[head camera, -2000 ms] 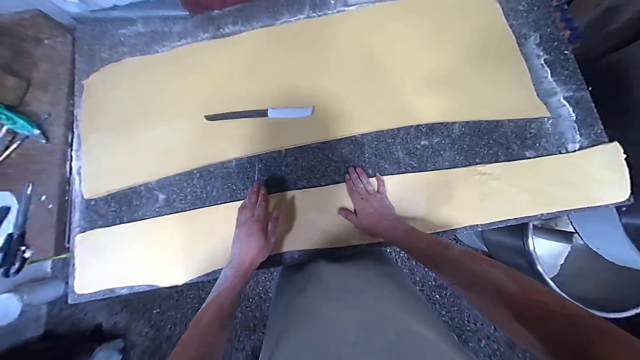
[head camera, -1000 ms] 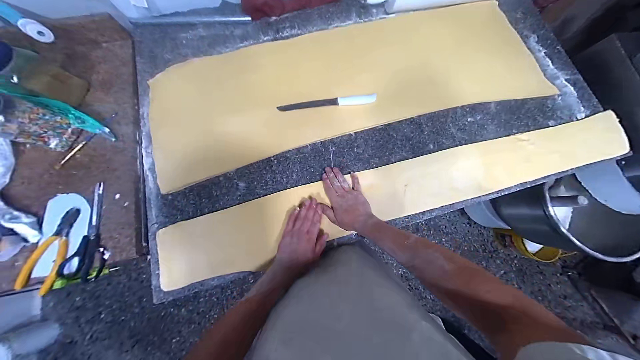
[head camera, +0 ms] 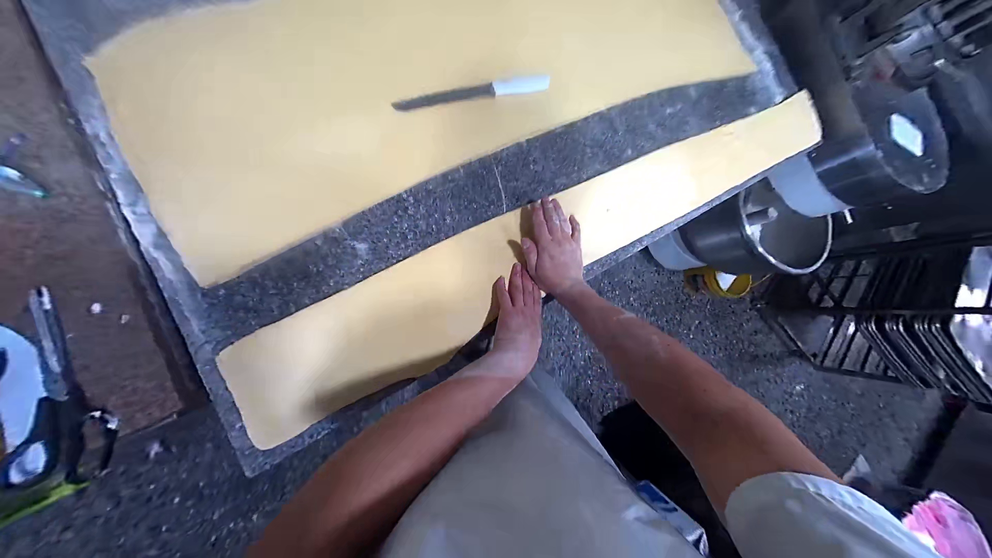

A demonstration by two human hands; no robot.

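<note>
A long narrow strip of rolled dough [head camera: 403, 310] lies along the near edge of a grey stone worktop [head camera: 465, 194]. On its near edge rests my left hand [head camera: 518, 318], palm down with the fingers nearly together. Just right of it, my right hand [head camera: 555, 244] is flat on the strip, fingertips at the far edge and thumb out. The two hands almost touch, and neither grasps anything. Beyond a band of bare stone is a wide sheet of dough [head camera: 271, 139]. A knife with a white handle [head camera: 521, 85] lies on that sheet.
At the left stands a brown surface [head camera: 77, 217] with scissors [head camera: 58, 364] near its corner. Metal mixing bowls [head camera: 783, 232] are at the right, with a yellow container [head camera: 717, 282] below. Stacked trays in a rack [head camera: 899, 341] stand farther right. A grey apron covers my front.
My left hand, apart from the right two seconds ago, has come beside it. Both hands remain flat on the strip. The view has shifted and tilted.
</note>
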